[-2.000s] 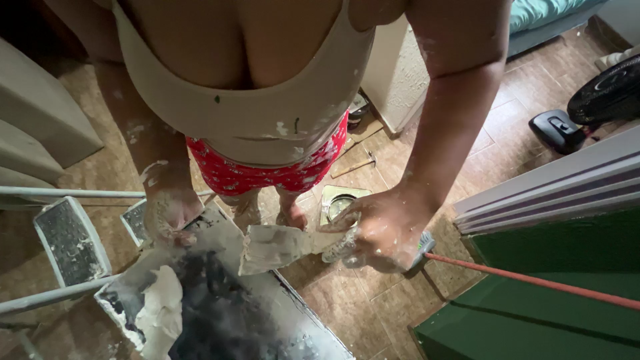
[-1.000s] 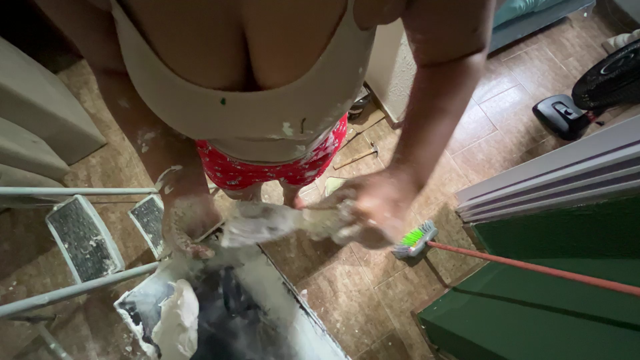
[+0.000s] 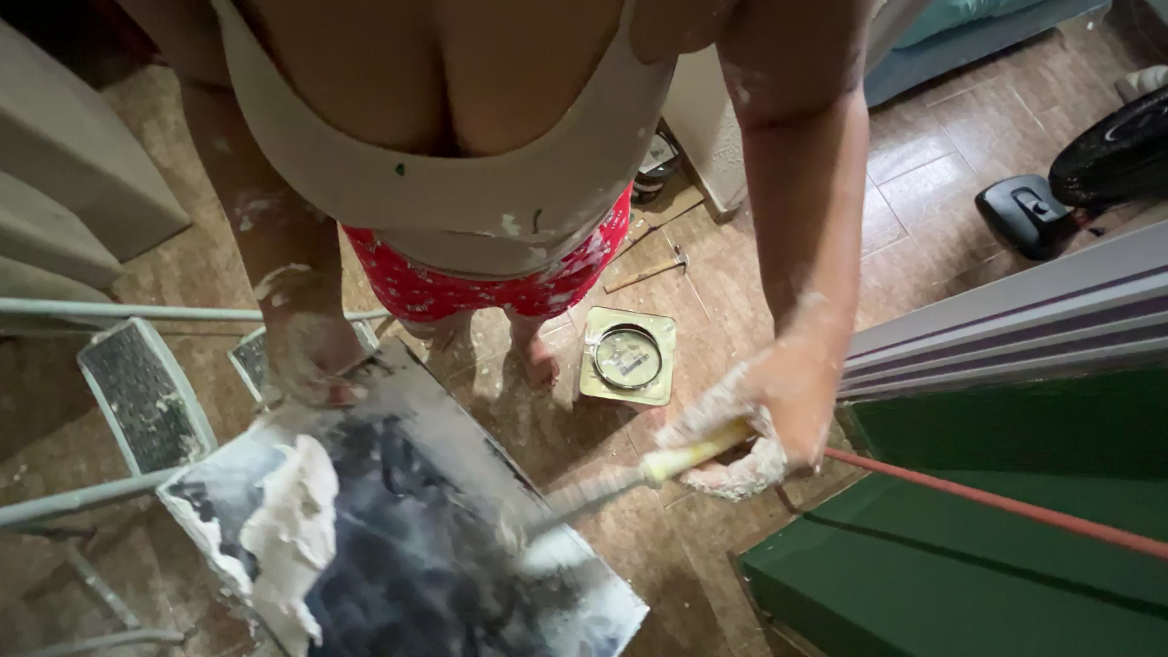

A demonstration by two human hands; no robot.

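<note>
My left hand [image 3: 762, 429], coated in white compound, is at right centre, closed around the yellowish handle of a putty knife [image 3: 689, 456]. The knife's blurred blade points down-left, over the right part of a smeared rectangular panel [image 3: 438, 547]. My right hand [image 3: 315, 360], also coated, grips the panel by its upper edge near a corner. A thick lump of white compound [image 3: 297, 520] lies along the panel's left side. Dark and pale smears cover its middle. The fingertips of my right hand are partly hidden.
Stepladder treads [image 3: 146, 397] and rails stand at left. On the tiled floor are a square tin [image 3: 628, 354] and a hammer [image 3: 648, 272]. A red pole [image 3: 995, 504] crosses before a green surface [image 3: 912, 575] at right. A black object [image 3: 1027, 216] lies at upper right.
My left hand has moved down and to the right with the putty knife. Its blade has left the area beside my right hand and is now over the panel's right side. The square tin is uncovered.
</note>
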